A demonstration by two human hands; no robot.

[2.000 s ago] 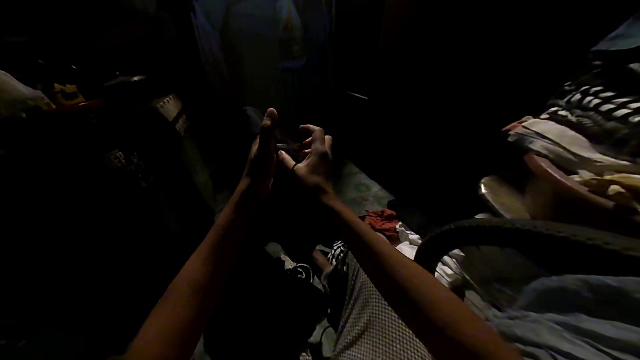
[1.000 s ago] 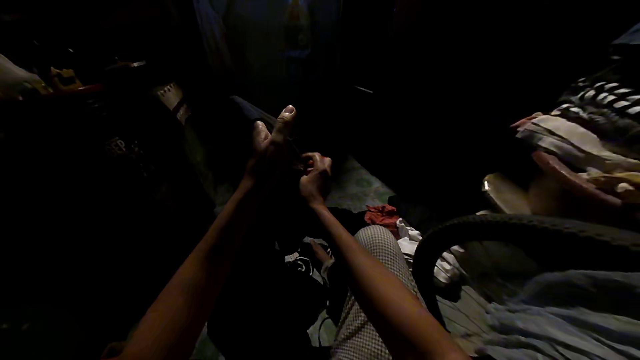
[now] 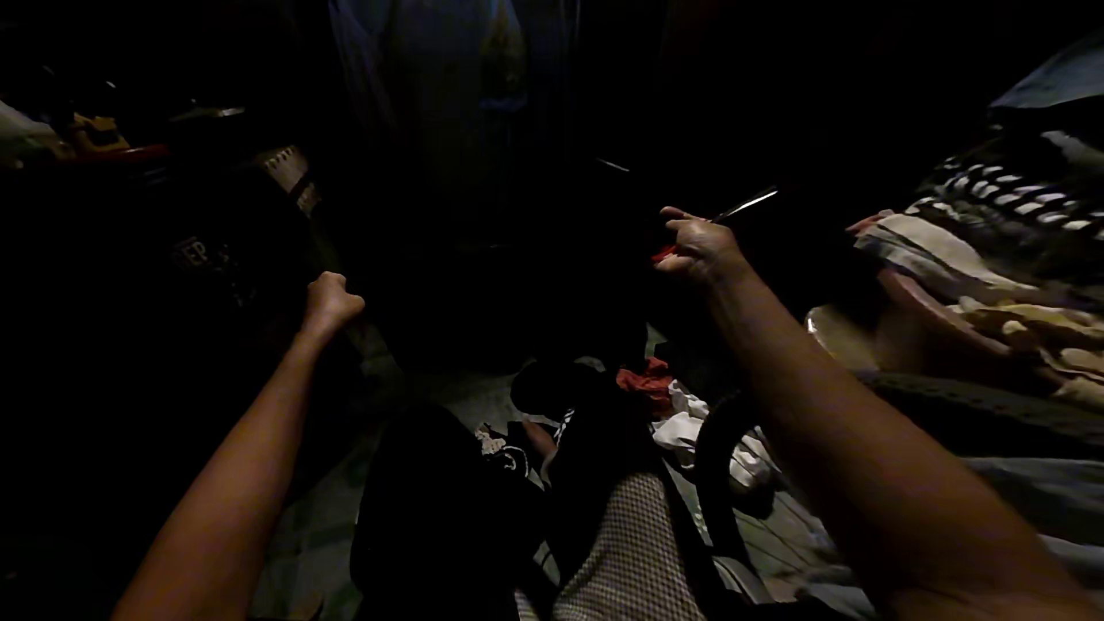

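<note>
My right hand [image 3: 703, 246], raised right of centre, grips a slim tool [image 3: 749, 203] by a red part that shows at its fingers; a shiny metal end sticks out up and to the right. Whether it is scissors or another tool, I cannot tell. Well apart from it on the left, my left hand [image 3: 332, 302] is curled, and the dark hides whether anything is in it. Between the two hands is deep shadow. Below them are my knees, with checked cloth [image 3: 642, 526] over one.
A dark curved tyre [image 3: 720, 466] of a spoked wheel stands close at right. Beyond it clothes [image 3: 940, 254] are piled. Red cloth [image 3: 647, 385] and white cloth [image 3: 686, 427] lie on the floor. At upper left is a surface with a yellow object [image 3: 97, 134].
My hands were close together in front of me; now they are wide apart, the left moved left and the right moved right. The metal tool now shows in my right hand.
</note>
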